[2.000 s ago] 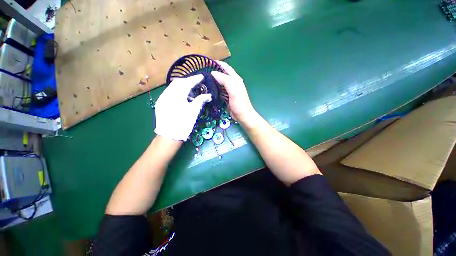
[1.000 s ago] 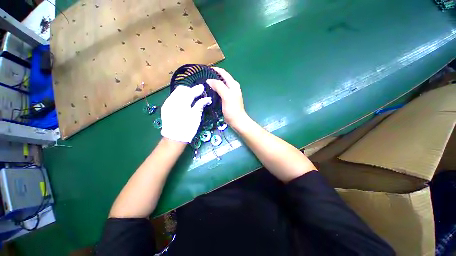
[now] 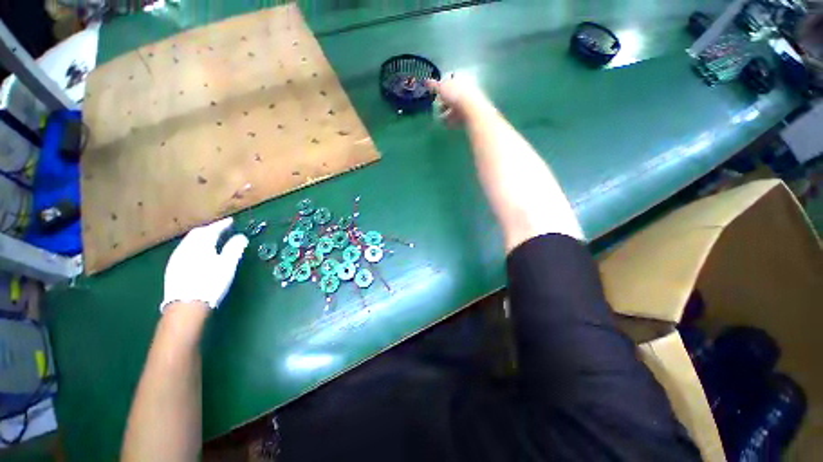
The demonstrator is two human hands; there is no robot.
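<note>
A black slotted fan housing (image 3: pixel 409 83) stands open side up on the green bench, beyond the heap, with small parts at its centre. My bare right hand (image 3: pixel 458 97) is at its right rim, with fingers on the rim, slightly blurred. My left hand (image 3: pixel 200 263), in a white glove, is over the bench left of the heap; its thumb and index finger are apart with nothing seen between them. The heap of green ring circuit boards (image 3: pixel 327 248) with thin red and dark lead wires lies on the bench. A few discs lie near my left fingertips.
The plywood board (image 3: pixel 217 126) lies behind my left hand. Another black housing (image 3: pixel 594 43) stands further right, with blurred dark parts (image 3: pixel 722 59) beyond. An open carton (image 3: pixel 663 244) holding dark housings is at the right, below the bench edge.
Both hands were together at the housing above the heap. The housing and right hand have moved away and right along the bench; the left hand has let go and moved left. The heap is uncovered.
</note>
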